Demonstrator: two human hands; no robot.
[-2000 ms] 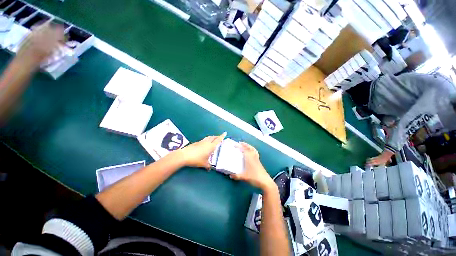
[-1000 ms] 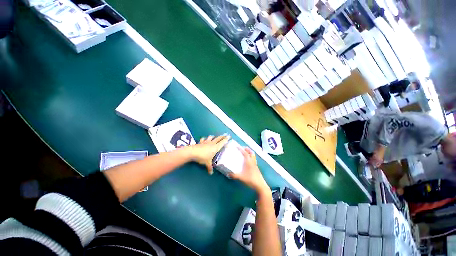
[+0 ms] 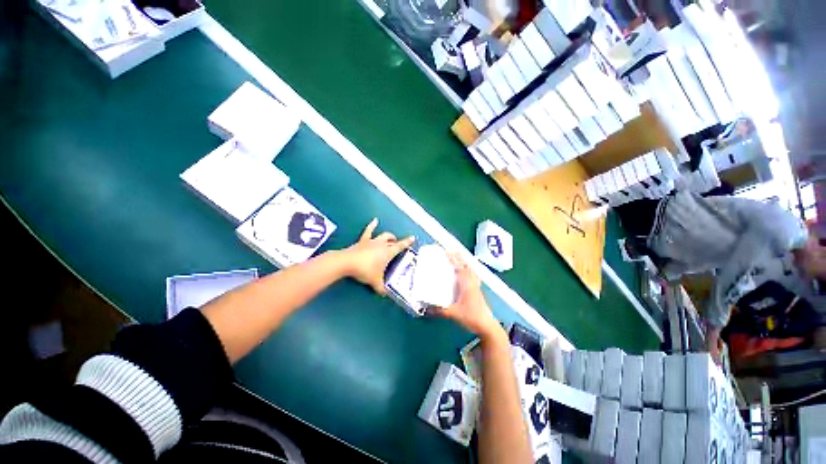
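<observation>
My left hand [image 3: 376, 258] is at the left side of a small printed sleeve [image 3: 402, 277], its fingers touching it and its thumb and index spread. My right hand [image 3: 469, 297] holds a plain white box piece [image 3: 437, 275] from the right, tilted against the sleeve. Whether the piece is partly inside the sleeve is hard to tell. A printed white box [image 3: 288, 228] lies left of my hands, touching one of two plain white boxes [image 3: 234, 179]. An open white tray [image 3: 206, 288] lies partly behind my left forearm.
A printed box [image 3: 494, 246] lies on the green belt [image 3: 380, 118]. Long grey-white rows [image 3: 634, 390] and jumbled printed boxes stand at lower right. A board [image 3: 552, 217] bears stacks across the belt, near a person in grey [image 3: 725, 245]. A white carton [image 3: 122, 45] is upper left.
The white piece in my right hand is tilted differently, showing more of the printed sleeve beside it. The neighbour's hand at upper left has gone. The camera view has shifted.
</observation>
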